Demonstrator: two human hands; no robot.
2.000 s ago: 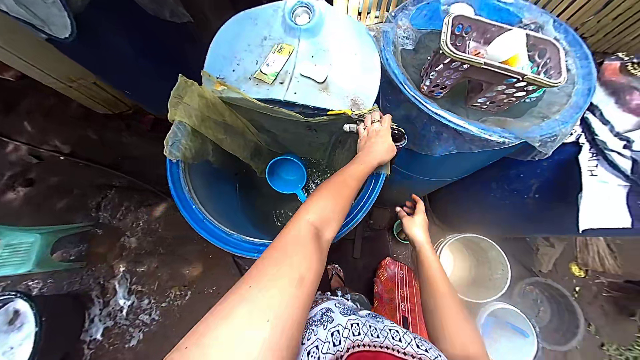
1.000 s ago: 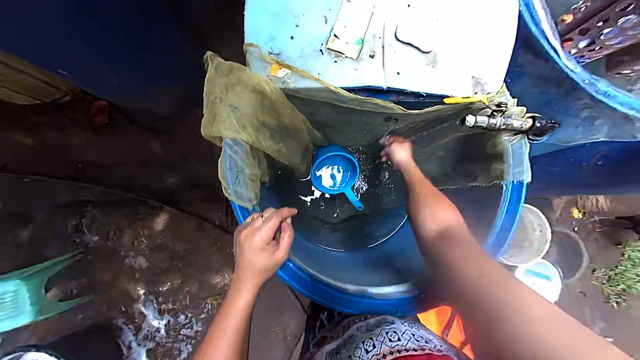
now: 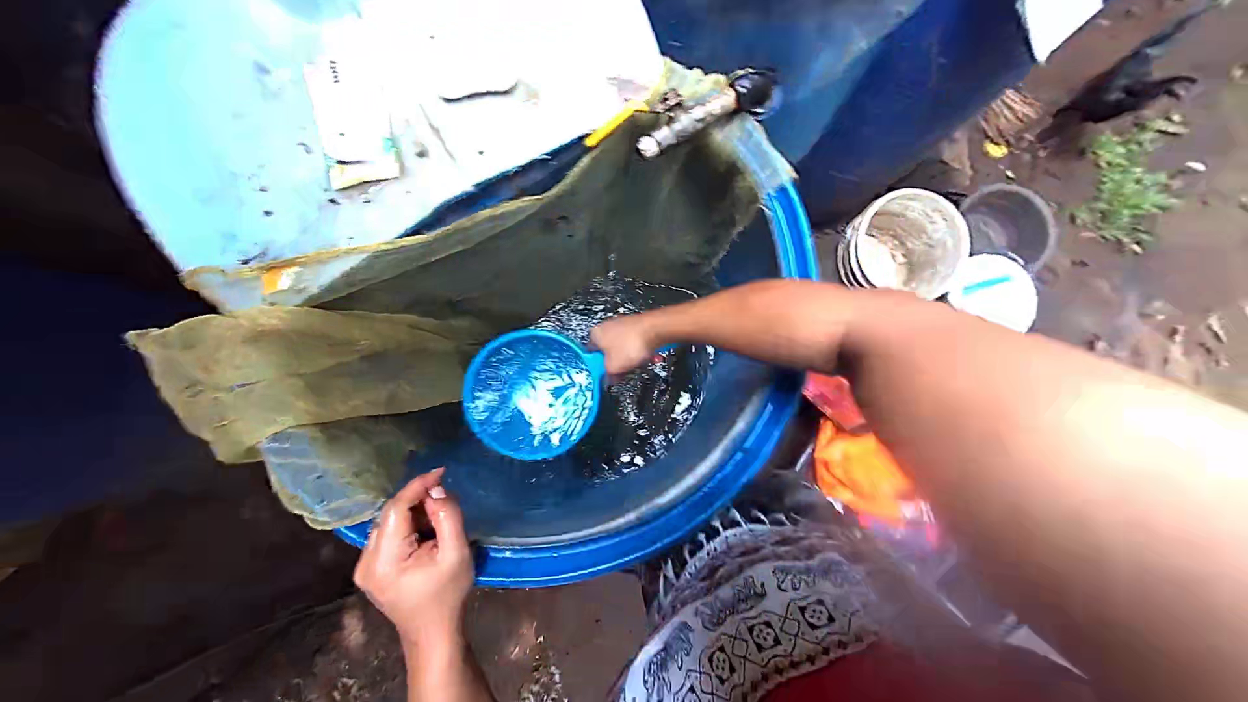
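Observation:
My right hand (image 3: 626, 345) is closed on the handle of a blue plastic dipper (image 3: 533, 395), which holds water and sits over the rippling water in a large blue drum (image 3: 604, 558). My left hand (image 3: 419, 541) is at the drum's near left rim, fingers curled with thumb and fingertips close together, and no object shows in it. Yellowish mesh netting (image 3: 302, 375) drapes over the left rim and the back of the drum. A metal faucet (image 3: 687, 122) juts over the back right rim, beside a yellow strip (image 3: 616, 125).
Behind the drum is a light blue container top (image 3: 224, 146) with a packet (image 3: 351, 127) on it. On the ground to the right stand white buckets (image 3: 916, 239), a grey basin (image 3: 1014, 222) and a white container (image 3: 994, 292). Orange cloth (image 3: 858, 473) lies by the near right rim.
My right hand, empty inside the drum one second ago, now grips the dipper, which has filled with water. Two seconds ago my left hand was at the faucet; it is now at the near left rim.

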